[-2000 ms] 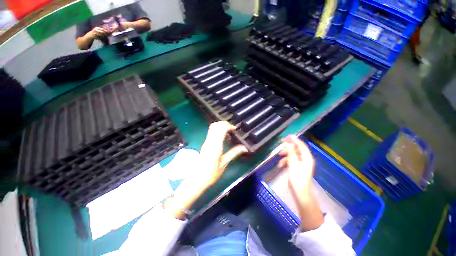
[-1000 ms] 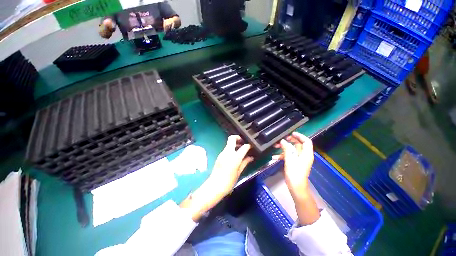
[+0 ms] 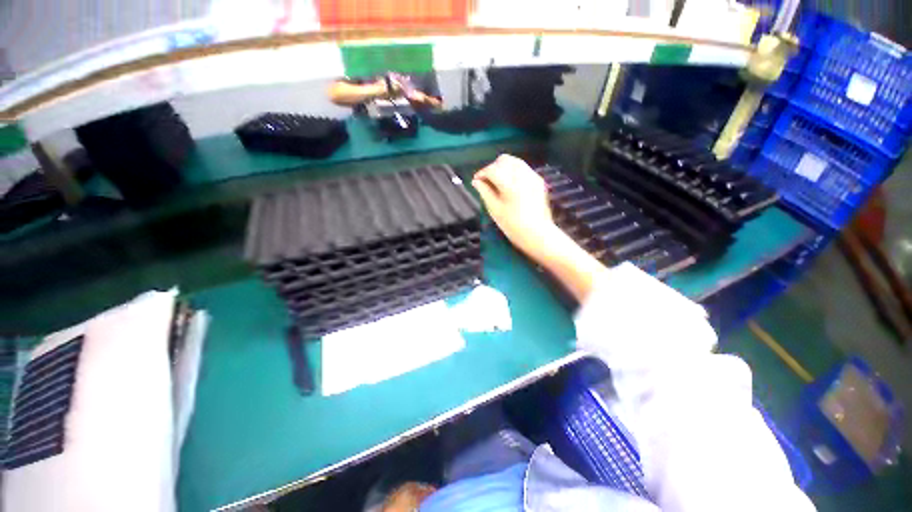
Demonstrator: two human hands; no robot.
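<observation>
My right hand (image 3: 515,195) reaches across to the back right corner of the central stack of dark slotted trays (image 3: 370,215). Its fingers are curled; whether they hold anything is too small to tell. A small bright part (image 3: 457,180) lies on the top tray beside the fingertips. A skin-coloured patch, perhaps my left hand (image 3: 408,497), is cut off at the bottom edge. The tray of long black housings (image 3: 610,225) lies right of the stack, partly hidden by my right forearm. White paper (image 3: 390,350) and a crumpled white wipe (image 3: 485,308) lie before the stack.
Black housings (image 3: 45,400) lie on white sheets (image 3: 120,370) at left. A dark bar (image 3: 300,360) lies beside the paper. More filled trays (image 3: 690,175) stand at back right. A blue crate (image 3: 600,430) is below the bench edge. A person's arms (image 3: 385,92) show across the bench.
The view has swung left. My right hand has left the front corner of the filled tray for the central stack. My left hand has left that tray and dropped to the bottom edge.
</observation>
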